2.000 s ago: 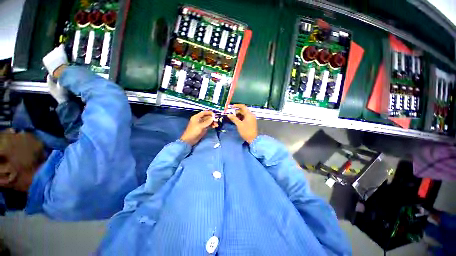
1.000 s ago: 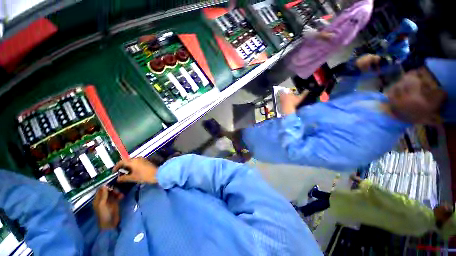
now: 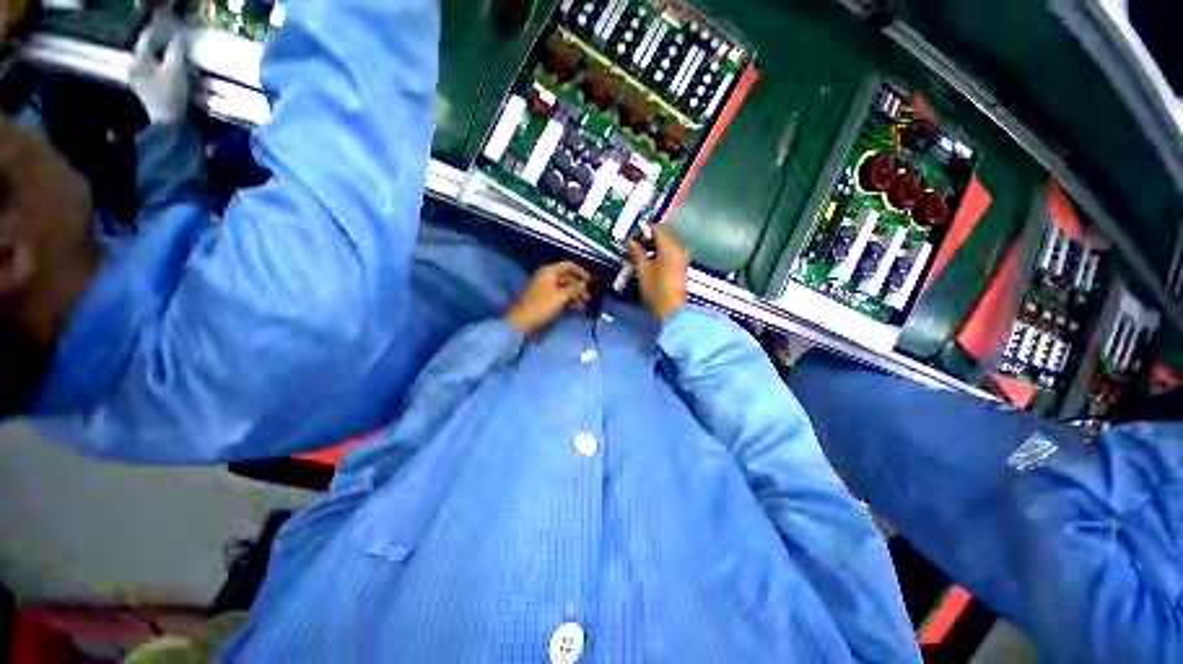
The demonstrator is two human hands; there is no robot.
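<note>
My left hand [image 3: 551,297] is bare, its fingers curled in front of my smock just below the line's edge. Whether it holds something is unclear. My right hand [image 3: 662,272] is at the lower right corner of the capacitor-type power board [image 3: 603,117]. A small dark part with a pale end [image 3: 645,239] shows at its fingertips. A small pale piece [image 3: 623,276] shows below them; what bears it is unclear. The board lies in its tray on the green surface, with a red sheet [image 3: 711,143] showing along its right side.
A three-coil power board [image 3: 887,214] lies to the right with a red sheet [image 3: 957,231], and further boards [image 3: 1048,311] beyond. The silver rail [image 3: 830,331] runs along the front. A worker in blue [image 3: 273,285] is close on my left; a blue-clad person [image 3: 960,467] is close on my right.
The view has swung back left from the aisle on the right. My right hand is raised at the board's corner, and my left hand is lower, apart from it.
</note>
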